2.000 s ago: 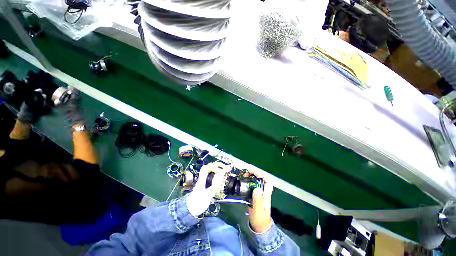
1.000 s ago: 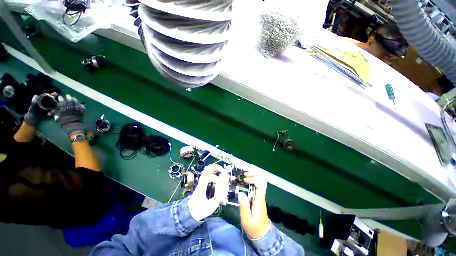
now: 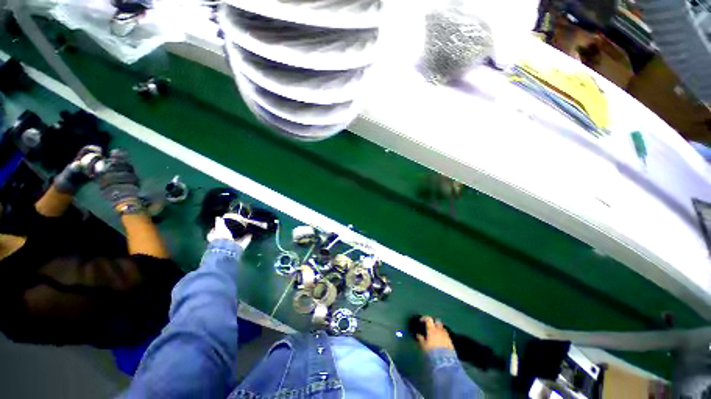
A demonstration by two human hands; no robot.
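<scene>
My left hand (image 3: 228, 232), in a white glove, holds a small round motor unit (image 3: 238, 217) over the black cable loops (image 3: 263, 224), left of the pile. My right hand (image 3: 436, 335), bare, is low right on the bench with its fingers around a black housing (image 3: 419, 325); part of the housing is hidden by the fingers. Between my hands lies a pile of tan and silver metal rings and stator parts (image 3: 323, 291), with thin wires trailing. A silver ring (image 3: 343, 321) lies at the pile's near edge.
A white rail (image 3: 405, 266) parts the bench from the green conveyor (image 3: 327, 175), which carries a blurred unit (image 3: 443, 187). A ribbed duct (image 3: 304, 70) hangs overhead. A coworker's gloved hands (image 3: 117, 175) work at left. More black pieces (image 3: 475, 352) lie right of my right hand.
My hands have parted from above the pile. My left hand has moved left to the black loops with a unit; my right hand has moved right and down to a black housing.
</scene>
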